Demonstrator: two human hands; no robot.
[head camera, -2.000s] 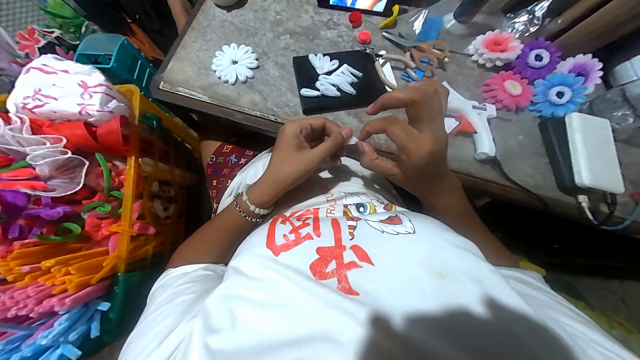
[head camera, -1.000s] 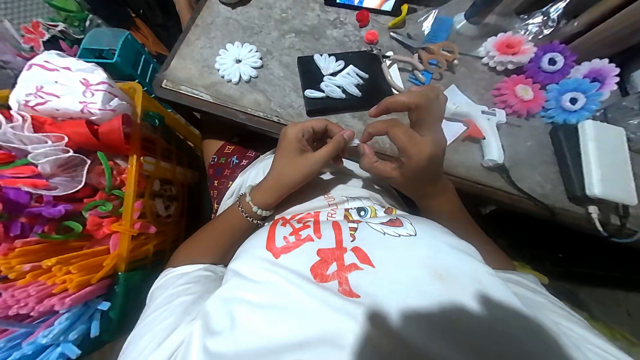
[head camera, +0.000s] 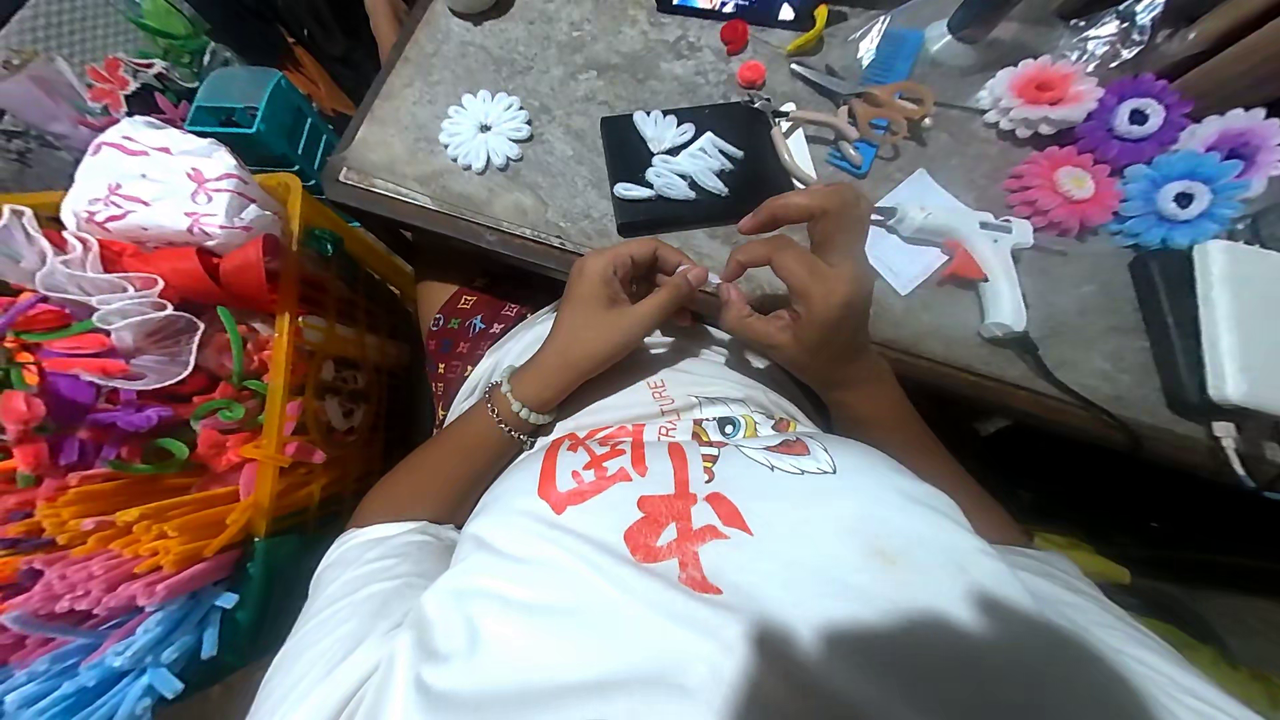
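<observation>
Between my fingertips is a small white piece, mostly hidden, perhaps a pipe-cleaner petal. My left hand pinches its left end with thumb and forefinger. At its other end, the thumb and a finger of my right hand close on it. Just beyond my hands, several white pipe-cleaner petals lie on a black flat pad. A white pipe-cleaner flower rests on the table left of the pad.
The grey table bears pliers, scissors, a white hot glue gun with a cord, colourful fluffy flowers and a white power bank. A yellow crate of pipe cleaners stands at the left.
</observation>
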